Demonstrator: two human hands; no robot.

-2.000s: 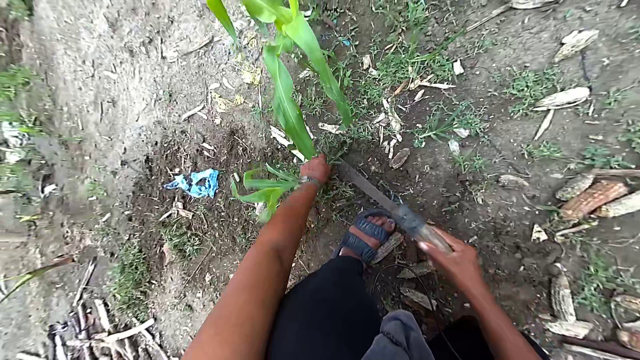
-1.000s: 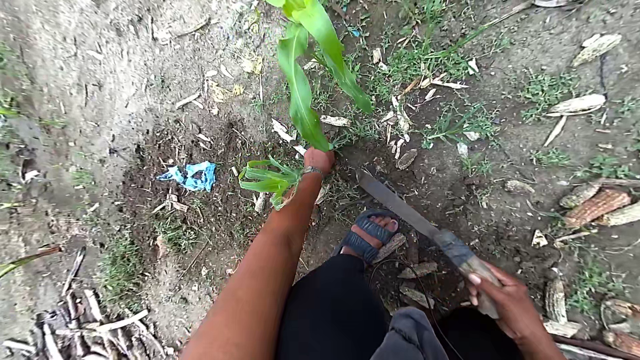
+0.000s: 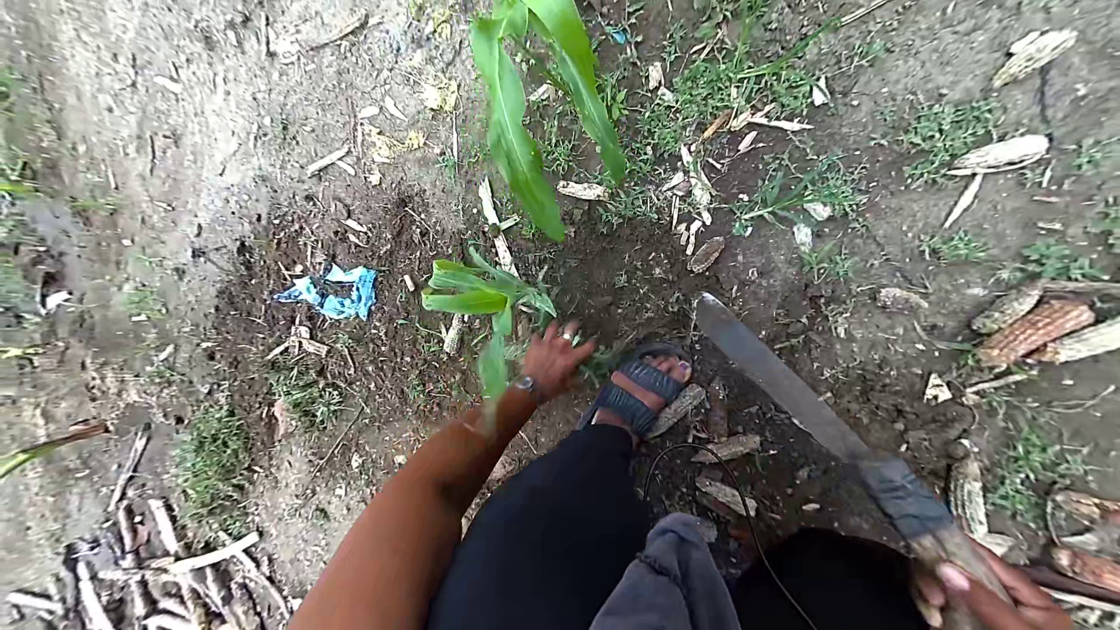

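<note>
My left hand (image 3: pixel 557 357), with a ring and a wristband, is low over the soil beside my sandaled foot (image 3: pixel 646 389). Its fingers are spread, and bits of green weed show by the fingertips. Just above it stands a small leafy green plant (image 3: pixel 472 293); one blurred leaf hangs in front of the forearm. Long maize leaves (image 3: pixel 516 131) reach in from the top. At lower right my right hand (image 3: pixel 989 586) grips the handle of a machete (image 3: pixel 787 394), wrapped in dark tape near the blade. The blade points up and left, its tip over dark soil.
A crumpled blue plastic scrap (image 3: pixel 337 293) lies left of the small plant. A pile of sticks (image 3: pixel 149 569) is at lower left. Dry corncobs (image 3: pixel 1037 331) and husks lie at the right, with low weeds (image 3: pixel 949 131) across the ground. A thin cord (image 3: pixel 761 525) loops beside my leg.
My left hand has moved from the base of the maize leaves down toward my foot, and its fingers have spread. The machete in my right hand has drawn away to the lower right.
</note>
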